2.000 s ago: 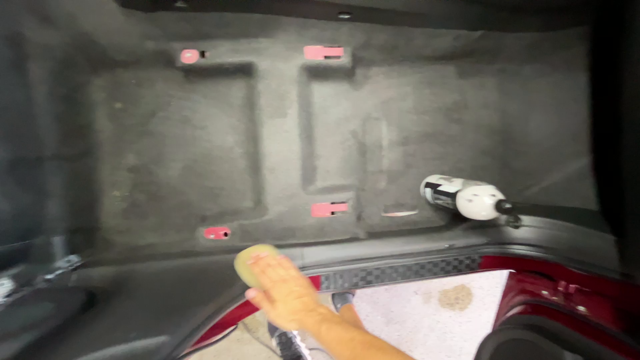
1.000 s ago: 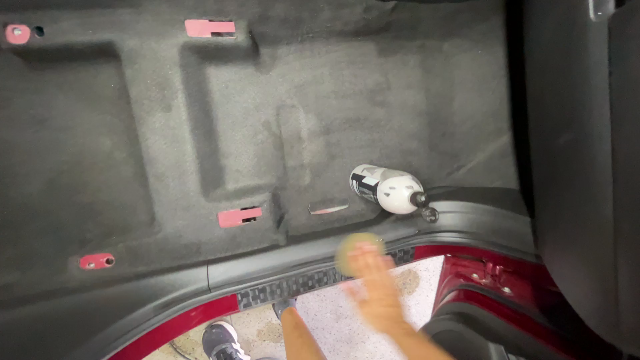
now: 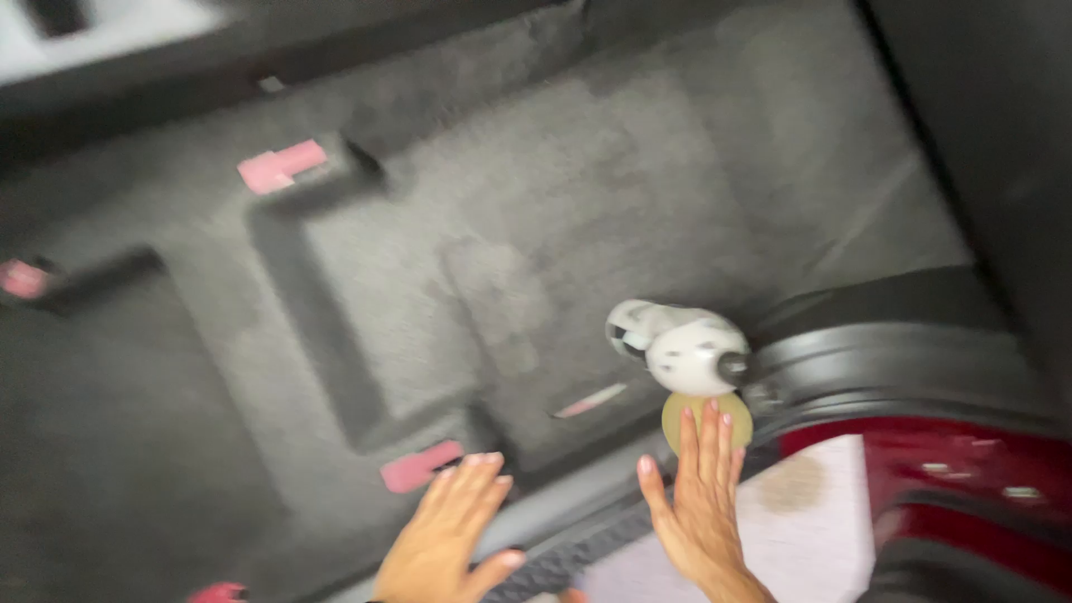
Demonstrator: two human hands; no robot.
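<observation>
My right hand (image 3: pixel 702 494) lies flat with fingers spread on a round yellow applicator pad (image 3: pixel 672 419), over the plastic door sill trim (image 3: pixel 578 490). Just beyond the pad a white bottle with a dark cap (image 3: pixel 695 352) lies on the grey car floor carpet (image 3: pixel 603 218). My left hand (image 3: pixel 456 528) is held out over the sill with its fingers apart and nothing in it, beside a pink-red bracket (image 3: pixel 419 466) in the floor. The picture is blurred.
More pink-red brackets show at the upper left (image 3: pixel 280 166) and far left (image 3: pixel 23 279). A slit (image 3: pixel 590 400) cuts the carpet near the bottle. Red painted bodywork (image 3: pixel 938 469) borders the opening at right, with pale ground (image 3: pixel 812 519) outside.
My right hand and the pad have moved right along the sill, to beside the bottle. My left hand has come into view. The view has turned and shifted.
</observation>
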